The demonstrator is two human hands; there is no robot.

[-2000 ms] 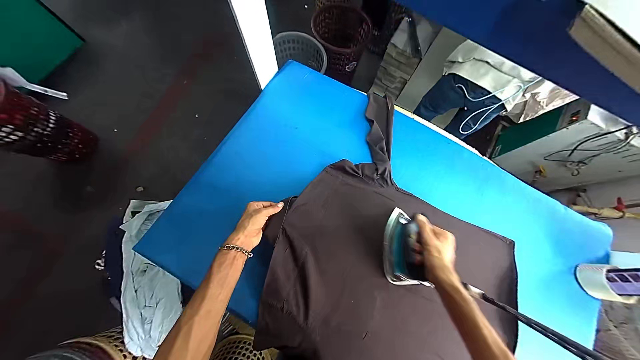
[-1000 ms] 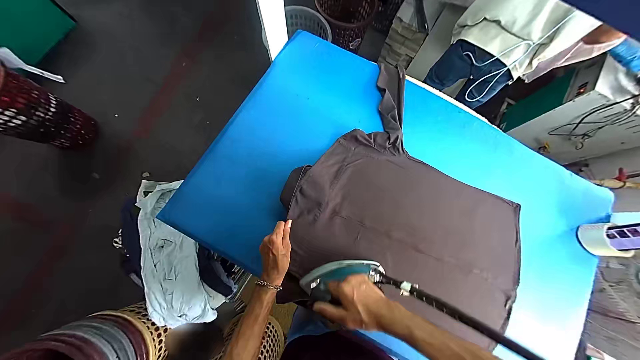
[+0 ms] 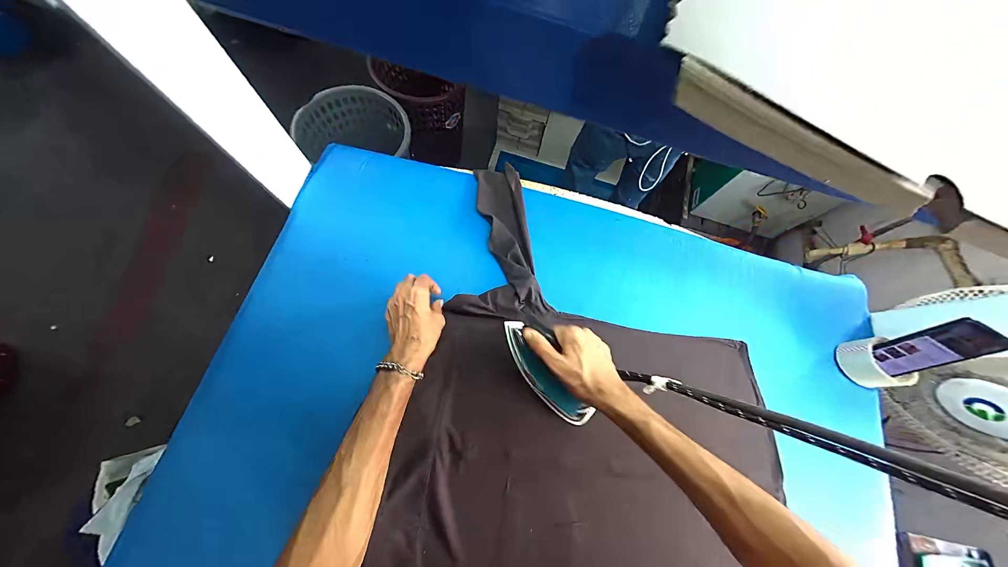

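Note:
A dark brown garment (image 3: 543, 472) lies spread on a blue-covered ironing table (image 3: 378, 220), one narrow sleeve or strap of it reaching to the far edge. My right hand (image 3: 579, 362) grips the handle of a teal and white steam iron (image 3: 543, 378), whose sole rests on the cloth near the garment's upper part. From the iron a black cord or hose runs off to the right. My left hand (image 3: 415, 319), with a chain bracelet at the wrist, is at the garment's upper left edge, fingers curled near the fabric; whether they pinch it is hard to tell.
Plastic baskets (image 3: 350, 122) stand beyond the far edge, beside a white post (image 3: 197, 94). A phone (image 3: 941, 346) leans in a white round holder (image 3: 866, 362) at the table's right. A blue overhead panel (image 3: 551, 55) crosses the top. Pale cloth lies at lower left. Someone's jeans-clad legs show behind the table.
The iron in my right hand has moved from the garment's near left edge to its upper part. My left hand has moved up along the left edge. The view has shifted.

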